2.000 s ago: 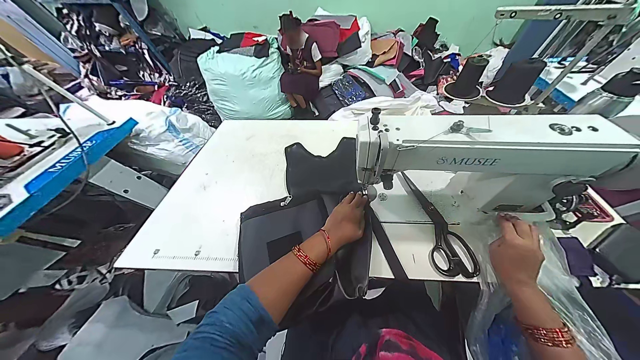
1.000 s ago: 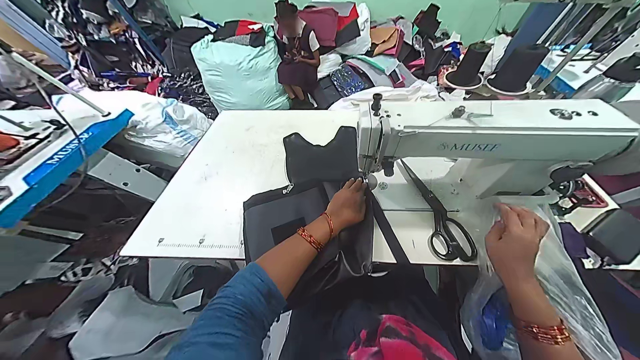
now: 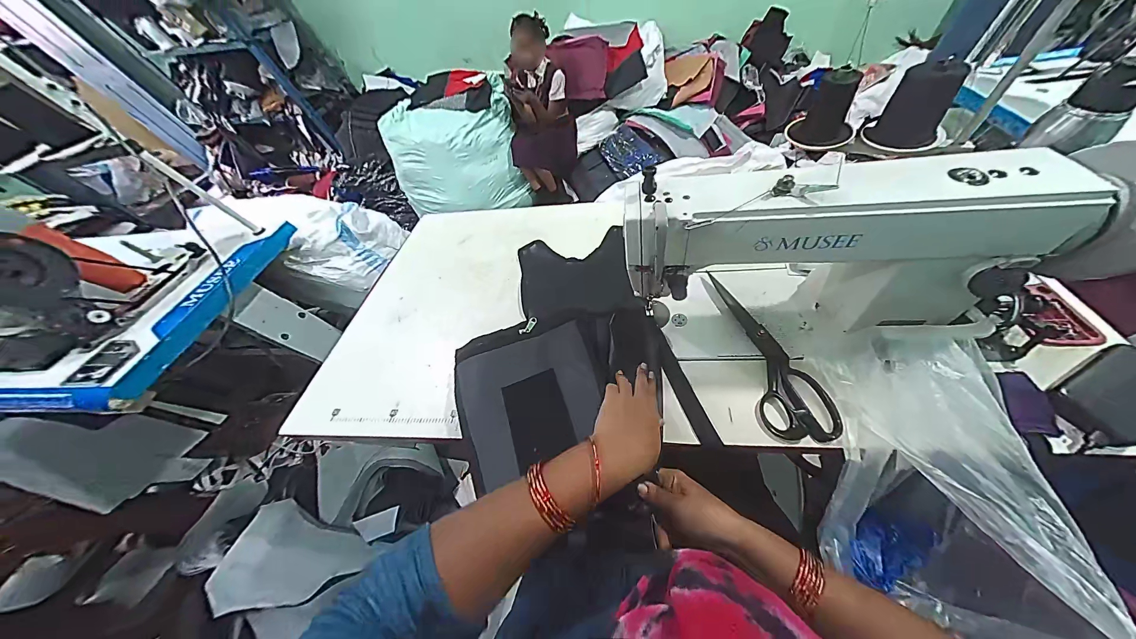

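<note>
A dark fabric piece with a zipper lies on the white sewing table, its upper right edge under the needle area of the sewing machine. My left hand rests on the fabric below the needle, fingers pointing toward it. Nearer my body, just past the table's front edge, my right hand pinches the fabric's lower right edge between thumb and fingers. A narrow black strip lies to the right of the fabric. Black-handled scissors lie beside that strip, blades toward the machine.
A clear plastic bag hangs over the table's front edge at right. Black thread cones stand behind the machine. Another machine table is at left. Beyond the table, a person is by a pale green sack.
My right hand has moved left from the plastic bag to the fabric's lower edge. My left hand has come back from the needle area, nearer my body.
</note>
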